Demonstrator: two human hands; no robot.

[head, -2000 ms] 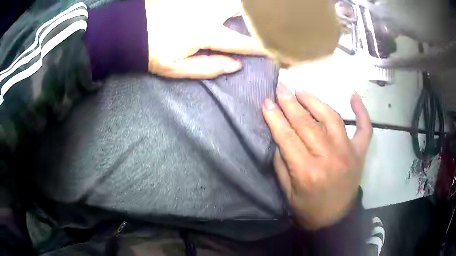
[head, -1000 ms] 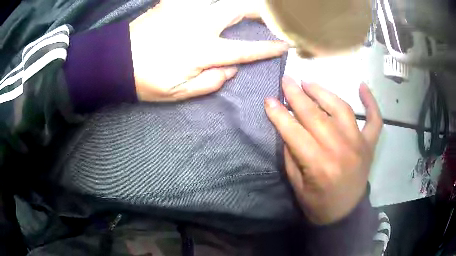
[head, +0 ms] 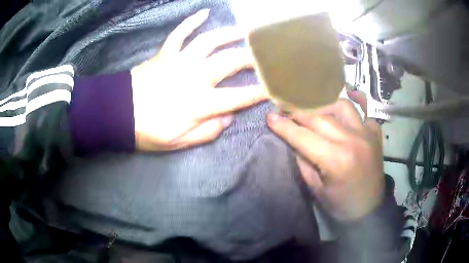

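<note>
A large grey ribbed garment piece (head: 205, 174) lies across the table and my lap. My left hand (head: 195, 87) lies flat on it with fingers spread, the fingertips reaching the tan shape. My right hand (head: 337, 154) is at the cloth's right edge, index fingertip on the cloth, the other fingertips partly hidden behind the tan shape. The blurred tan rounded shape (head: 298, 59) is close to the camera. The needle area is hidden by it and by glare.
Thin pale metal bars (head: 373, 72) and a ridged white part (head: 382, 112) stand at the upper right. Dark green looped cable (head: 427, 156) hangs at the far right over the white table (head: 398, 136). More dark cloth (head: 118, 31) lies at the upper left.
My left hand has moved down in view and its fingers are more spread. My right hand has moved in closer under the tan shape. The cloth has shifted and its folds have changed.
</note>
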